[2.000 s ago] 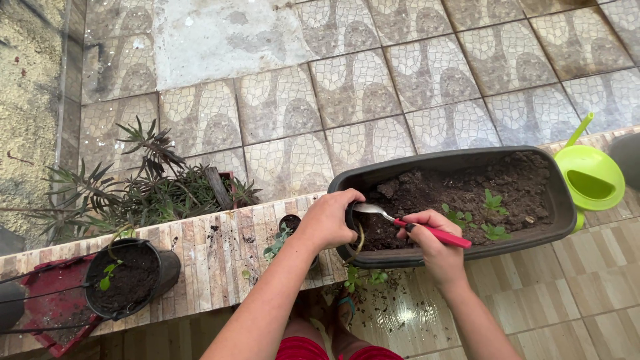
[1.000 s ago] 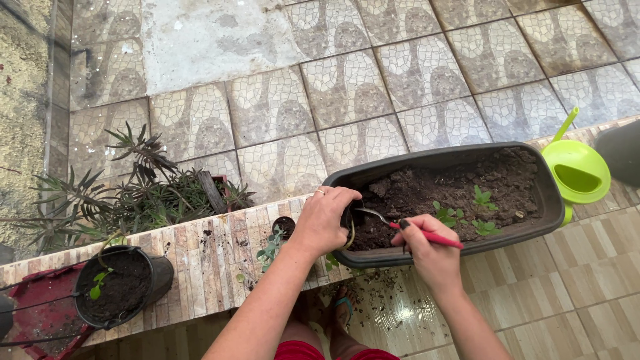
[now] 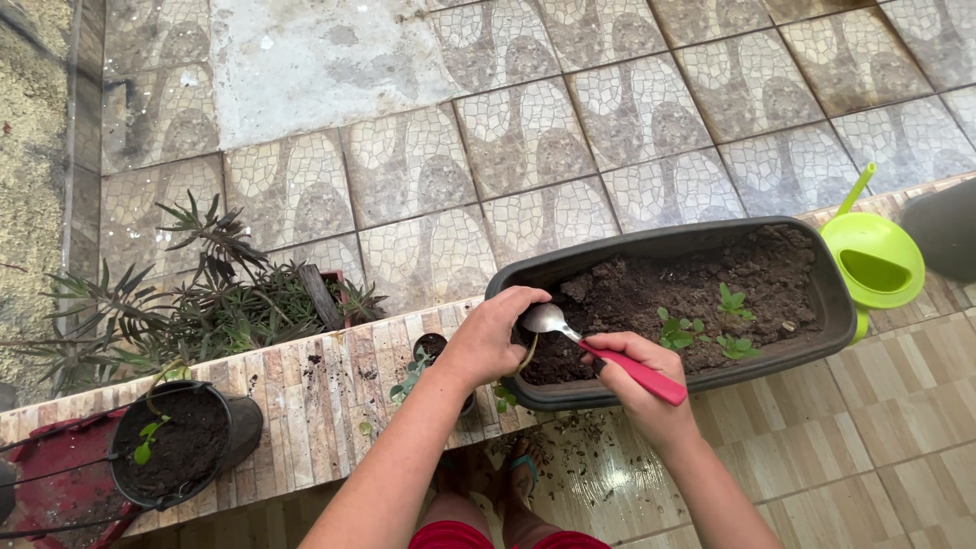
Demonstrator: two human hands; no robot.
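Observation:
My right hand (image 3: 644, 385) grips the red handle of a metal spoon (image 3: 602, 351), whose bowl is at the left end of a long dark plastic planter (image 3: 686, 386). Dark soil (image 3: 618, 290) fills much of the planter, with small green seedlings (image 3: 679, 332) towards its right half. My left hand (image 3: 492, 335) is at the planter's left rim, thumb and fingers curved beside the spoon bowl. A pale curved stem (image 3: 528, 354) runs from below that hand over the near rim, with leaves (image 3: 502, 398) outside; whether the fingers pinch it is hidden.
On the tiled ledge (image 3: 305, 412) stand a small pot (image 3: 431, 345) with a grey-green plant (image 3: 410, 379) and, farther left, a black hanging pot (image 3: 244, 427) by a red tray (image 3: 65, 473). A lime-green watering can (image 3: 877, 259) touches the planter's right end. Spiky plants (image 3: 244, 305) grow behind the ledge.
The spoon bowl has come up from the soil and now shows its rounded metal face beside my left hand. My left hand stays at the planter's left end.

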